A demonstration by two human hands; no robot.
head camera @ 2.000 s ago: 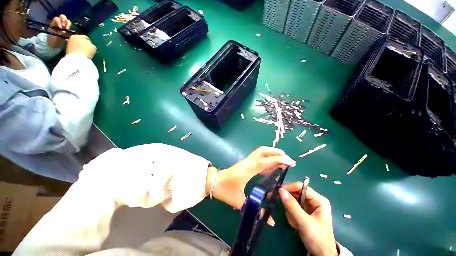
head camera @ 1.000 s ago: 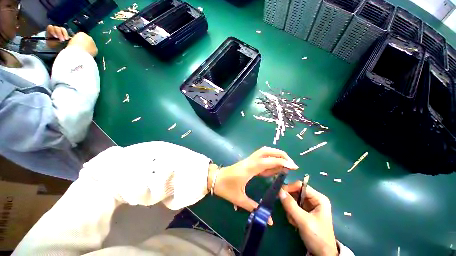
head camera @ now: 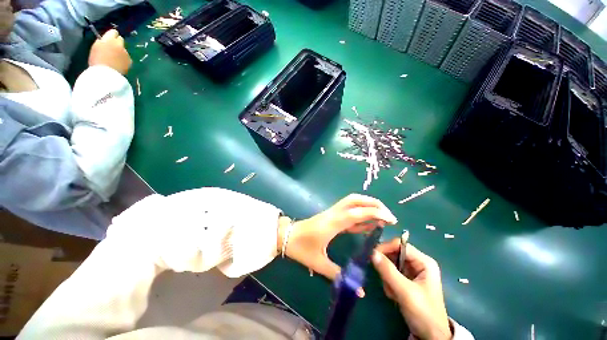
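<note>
My left hand grips a dark phone middle frame by its edges and holds it edge-on above the bench. The frame's blue lower side is blurred. My right hand is at the frame's right side, thumb and fingertip close against its edge. Silver tweezers lie in my right hand between the fingers, pointing up. Whether the right fingertips hold a strip cannot be told. A pile of thin white and dark strips lies on the green mat beyond the hands.
A black frame stack stands left of the pile. Large black stacks are at right, grey perforated blocks behind. Two joined black stacks stand at back left. A coworker's sleeve is at left. Loose strips are scattered.
Over the two seconds the frame in my left hand has turned and its blue side has shifted slightly right. My right hand has barely moved. The coworker's far arm has swung toward the back.
</note>
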